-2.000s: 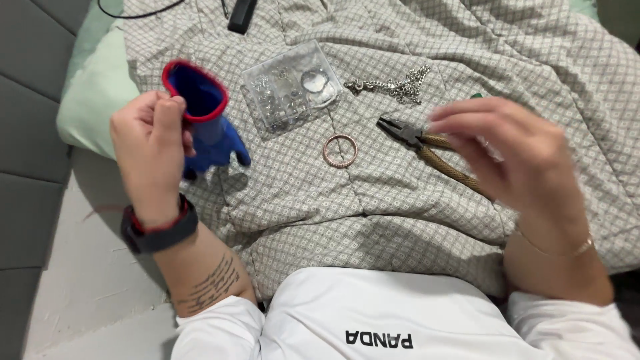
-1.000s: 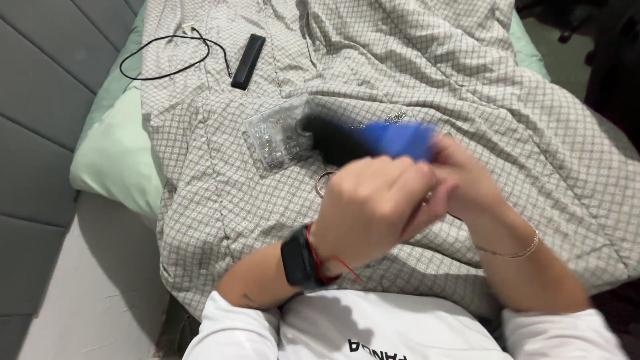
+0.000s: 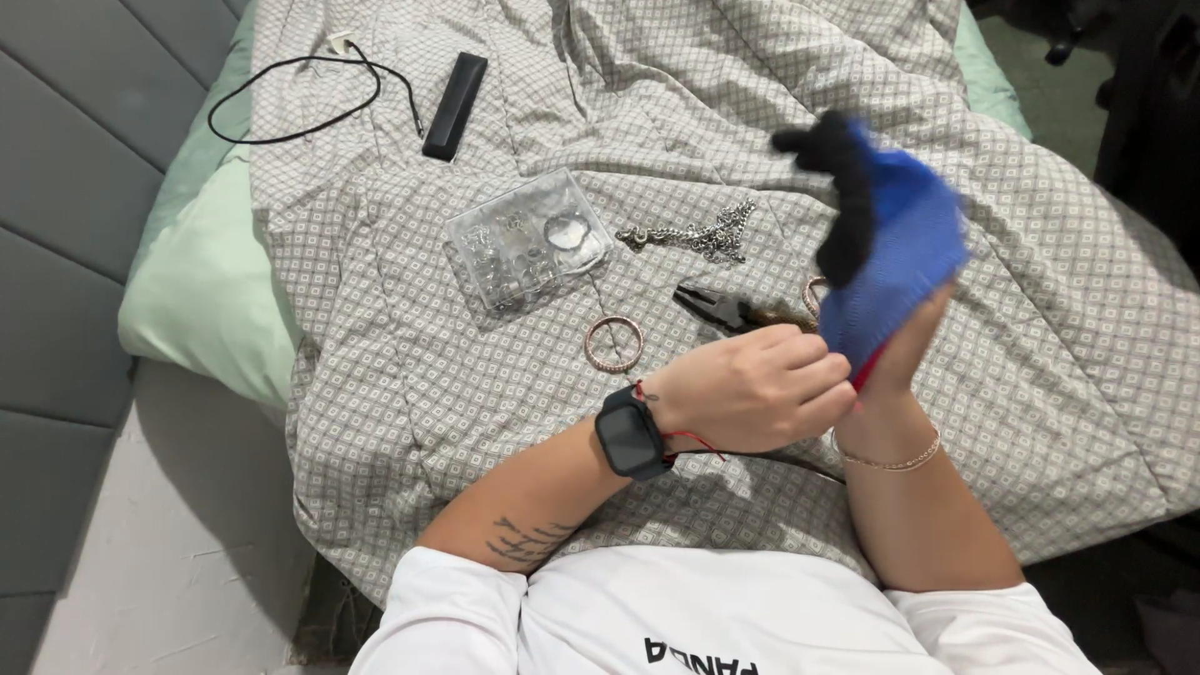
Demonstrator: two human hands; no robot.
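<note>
A blue knitted glove with black-coated fingers (image 3: 891,253) is partly over my right hand (image 3: 905,352), whose fingers are hidden inside or behind it. My left hand (image 3: 764,384) pinches the glove near its red cuff. Just beyond my left hand lie pliers (image 3: 717,307), their handles mostly covered. A round metal bangle (image 3: 614,344) rests left of the pliers, and part of another ring-shaped piece (image 3: 814,295) shows beside the glove. Farther back are a clear plastic box of small metal findings (image 3: 530,239) and a heap of silver-coloured chain (image 3: 698,234).
A patterned, wrinkled quilt (image 3: 450,403) covers the bed under everything. At the back left lie a black bar-shaped case (image 3: 455,105) and a looped black cable (image 3: 281,66). A pale green pillow (image 3: 206,281) and a grey padded headboard (image 3: 66,234) are at the left.
Two seconds ago my left hand held the glove by its cuff at the left, and my right hand was bare above the pliers. The glove has moved right, onto my right hand.
</note>
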